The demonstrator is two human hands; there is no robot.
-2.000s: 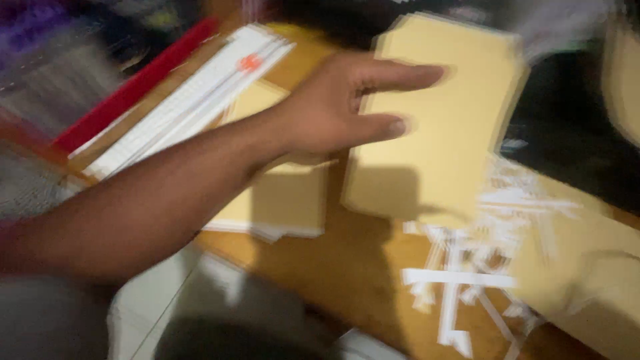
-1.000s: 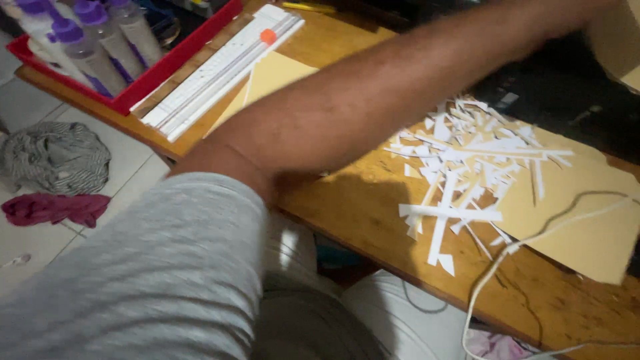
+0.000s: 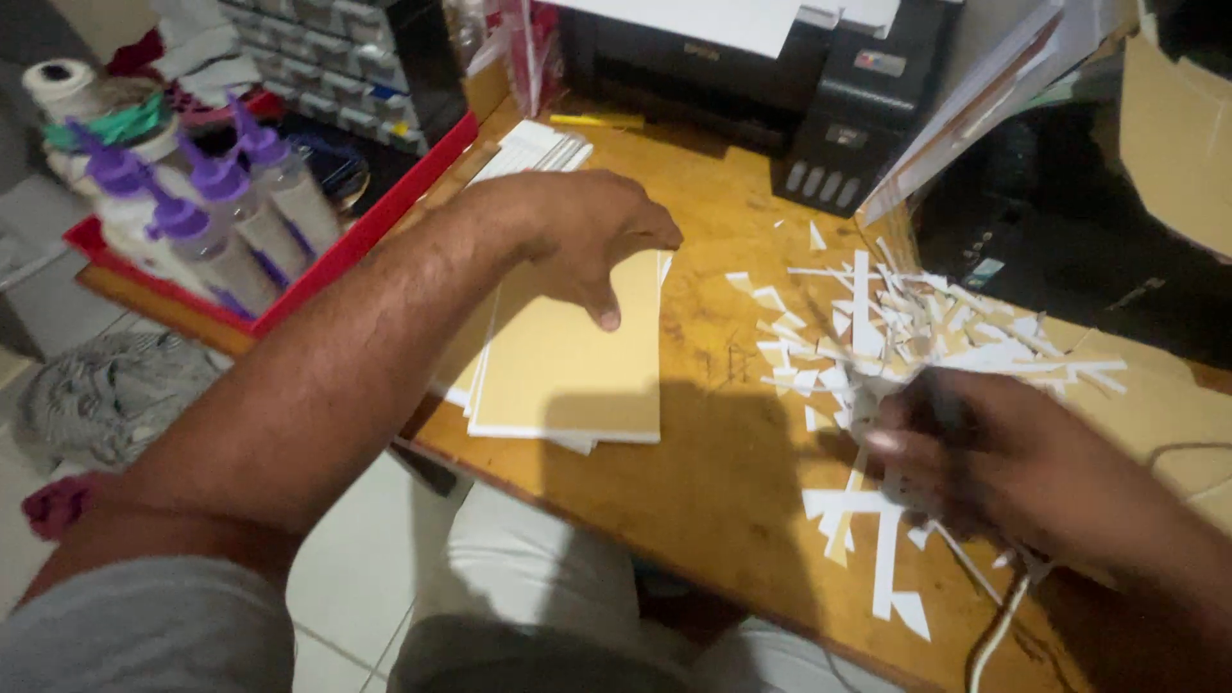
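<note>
My left hand (image 3: pixel 602 241) is over a stack of cream card sheets (image 3: pixel 587 375) with white edges, thumb and fingers apart; whether it touches the top sheet I cannot tell. Part of a white paper trimmer (image 3: pixel 529 149) shows behind the wrist. At the right, my blurred right hand (image 3: pixel 953 452) is at the pile of white and cream paper scraps (image 3: pixel 962 332), its fingers bent beside the strips. Something dark shows at its fingers, too blurred to name, and I cannot tell whether the hand grips anything.
A red tray (image 3: pixel 356 241) with purple-capped squeeze bottles (image 3: pixel 217 192) stands at the left. A black printer (image 3: pixel 712 72) is at the back. Large cream card (image 3: pixel 1136 385) lies at the right, near a white cable (image 3: pixel 1001 626). The wooden table's front edge (image 3: pixel 577 525) runs across below.
My left arm, stretched to the upper right one second ago, is back over the card stack. My right hand has come into view at the scraps. The view has shifted.
</note>
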